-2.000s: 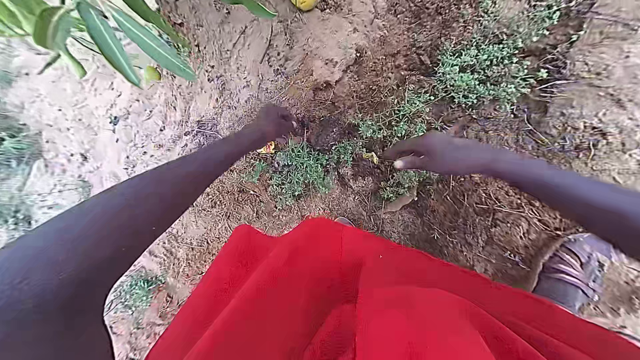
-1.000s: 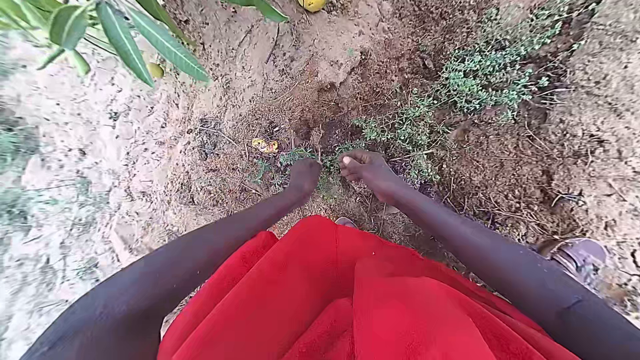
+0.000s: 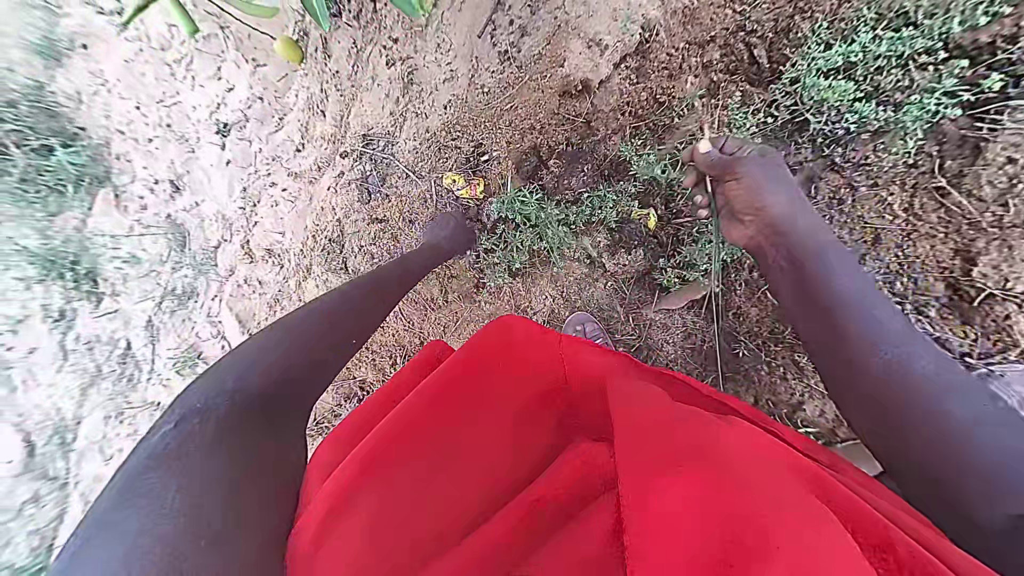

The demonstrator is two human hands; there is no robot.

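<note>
Between thumb and fingers, my right hand (image 3: 740,188) grips a thin plant stem (image 3: 717,296) that hangs down toward the red cloth (image 3: 496,448) over my lap. My left hand (image 3: 450,234) is low by the ground at the left edge of a leafy green weed (image 3: 524,224); its fingers are hidden, so whether it holds anything does not show. Just above that hand lies a yellow and red wrapper scrap (image 3: 464,186). A smaller yellow scrap (image 3: 645,218) rests among the weeds between my hands.
A bushy green plant (image 3: 872,88) grows at the upper right. Leaves and a yellow-green fruit (image 3: 289,50) hang at the upper left. My sandalled foot (image 3: 588,328) shows beyond the cloth, near a dry brown leaf (image 3: 682,296). Pale sandy soil (image 3: 264,184) spreads at left.
My hands were close together one second ago and are now wide apart. The right one has moved right and up, and a thin stem now shows in it.
</note>
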